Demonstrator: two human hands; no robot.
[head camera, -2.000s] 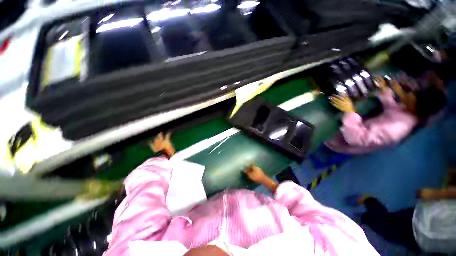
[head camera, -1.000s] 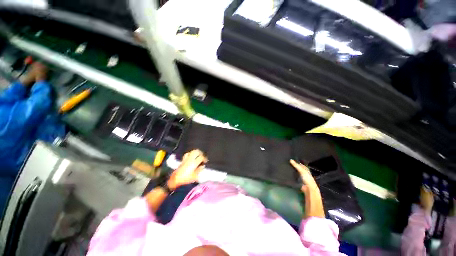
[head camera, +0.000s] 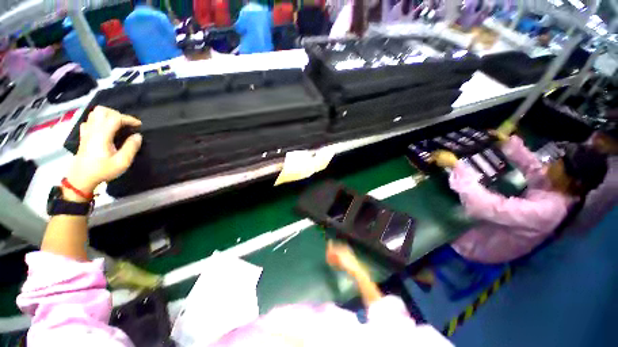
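My left hand (head camera: 105, 149) is raised over the upper shelf, at the left end of a stack of black trays (head camera: 223, 101) with empty-looking pockets. Its fingers are curved and spread, with nothing visible in them. My right hand (head camera: 342, 257) is low over the green bench and blurred, just left of a black phone tray (head camera: 315, 198). I cannot tell whether it holds anything. That tray lies slanted and has several glossy dark units (head camera: 366, 215) in its pockets. A white paper sheet (head camera: 220, 291) lies on the bench in front of me.
A second tray stack (head camera: 393, 101) holds glossy units on the shelf's right. A yellowish sheet (head camera: 301, 166) hangs from the shelf edge. A pole (head camera: 545, 78) rises at right. A seated person in pink (head camera: 495, 217) handles another tray. A dark tray (head camera: 146, 318) lies lower left.
One second ago both my hands were on an empty black tray over the bench. Now it is gone from between them; my left hand is up at the shelf and my right hand is low over the bench.
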